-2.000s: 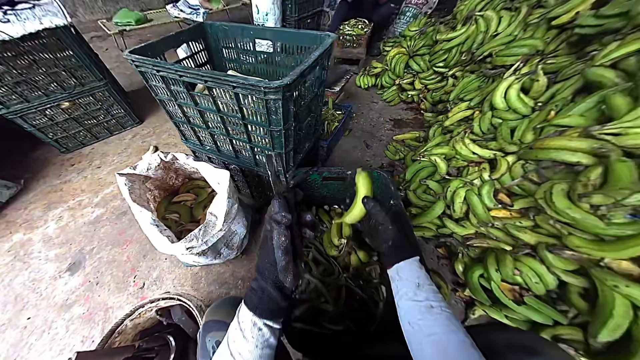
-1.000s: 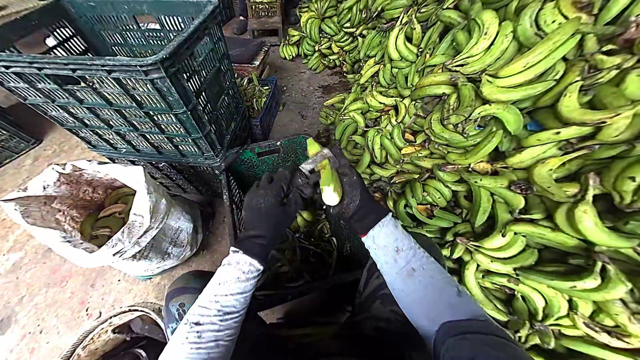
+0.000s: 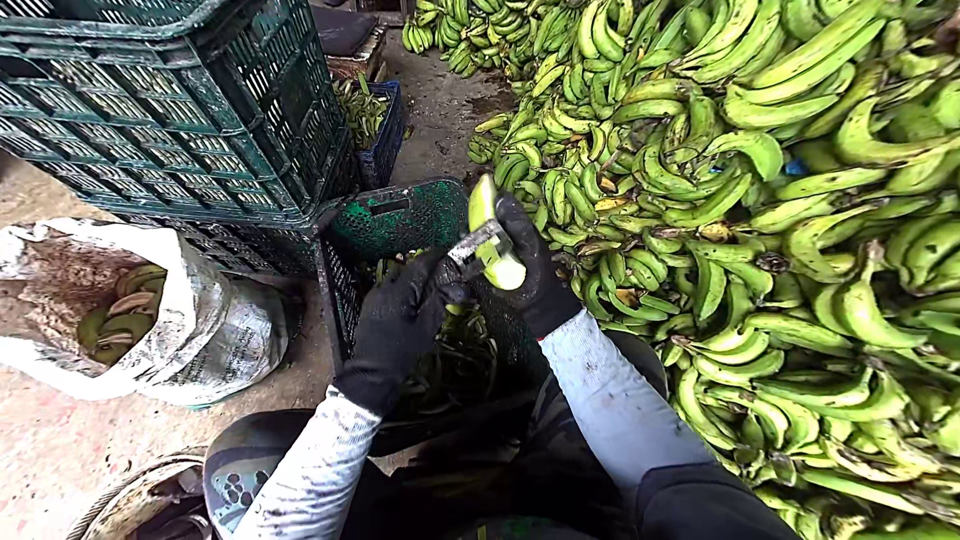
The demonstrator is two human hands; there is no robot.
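Observation:
My left hand (image 3: pixel 401 319), in a black glove, is closed on a short metal blade (image 3: pixel 474 241), whose handle its fingers hide. The blade lies across a green plantain (image 3: pixel 482 202) that my right hand (image 3: pixel 534 262), also in a black glove, grips from the right side. A pale, cut surface shows at the plantain's near end. Both hands are over a dark green plastic crate (image 3: pixel 401 214) with strips of peel (image 3: pixel 461 349) inside. To the right lies a large heap of green plantains (image 3: pixel 712 187).
A tall green slatted crate (image 3: pixel 172 112) stands at the upper left on another crate. Below it is a white woven sack (image 3: pixel 202 315) with plantains inside. A blue crate of peels (image 3: pixel 386 135) stands behind. A round container (image 3: pixel 112 502) is at the lower left.
Two seconds ago my hands were apart, the plantain in the right one and the blade upright in the left; now blade and plantain meet. The view has shifted toward the heap.

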